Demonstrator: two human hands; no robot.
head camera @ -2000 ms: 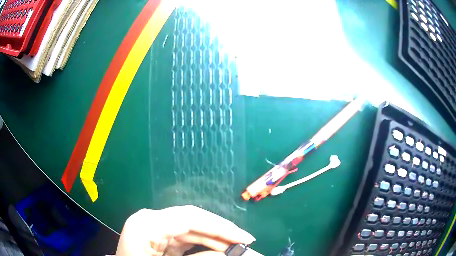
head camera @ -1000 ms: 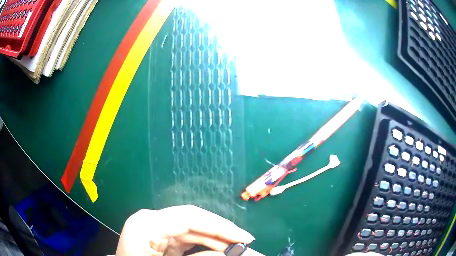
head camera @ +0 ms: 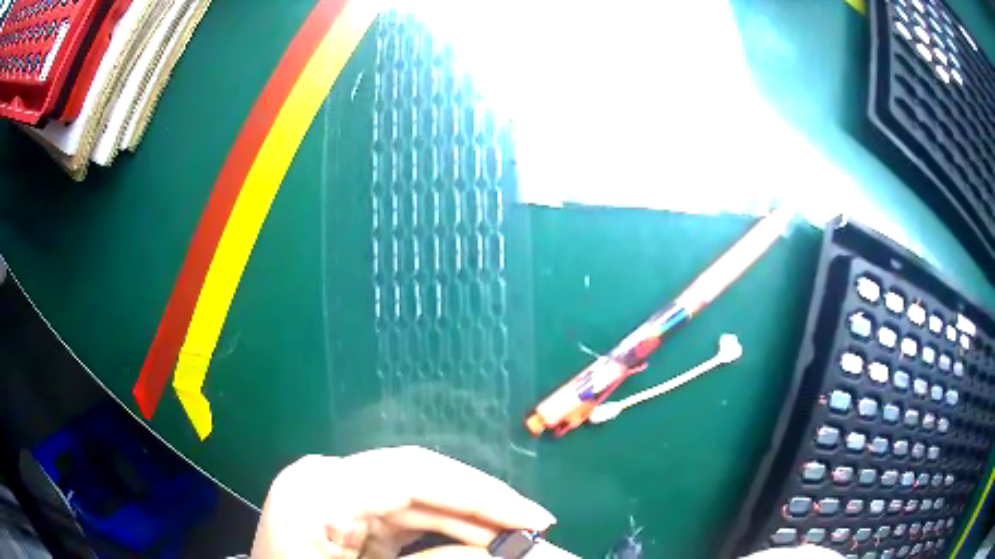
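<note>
My left hand (head camera: 398, 500) is at the bottom edge, cut off by it. It pinches a small dark oblong component (head camera: 513, 543) between thumb and fingertips. Only a sliver of my right hand (head camera: 802, 552) shows at the bottom edge, below the near black tray; its fingers and whatever they may hold are out of the picture. A clear die-cut sheet (head camera: 442, 251) lies on the green mat above my left hand. The near black tray (head camera: 813, 317) at the right holds rows of small silver components, some with red wires.
A patterned pen (head camera: 655, 328), a white swab-like stick (head camera: 671, 382) and a dark film tuft (head camera: 626, 542) lie mid-right. Beyond are a glaring white sheet (head camera: 644, 98) and another black tray (head camera: 927, 120). At left are red and yellow tapes (head camera: 246, 202), stacked papers (head camera: 136, 93) and a red tray (head camera: 49, 66).
A sliver of my right hand has come into view at the bottom edge since the earliest frame and shows slightly more now. My left hand stays in place; the component is tilted slightly differently.
</note>
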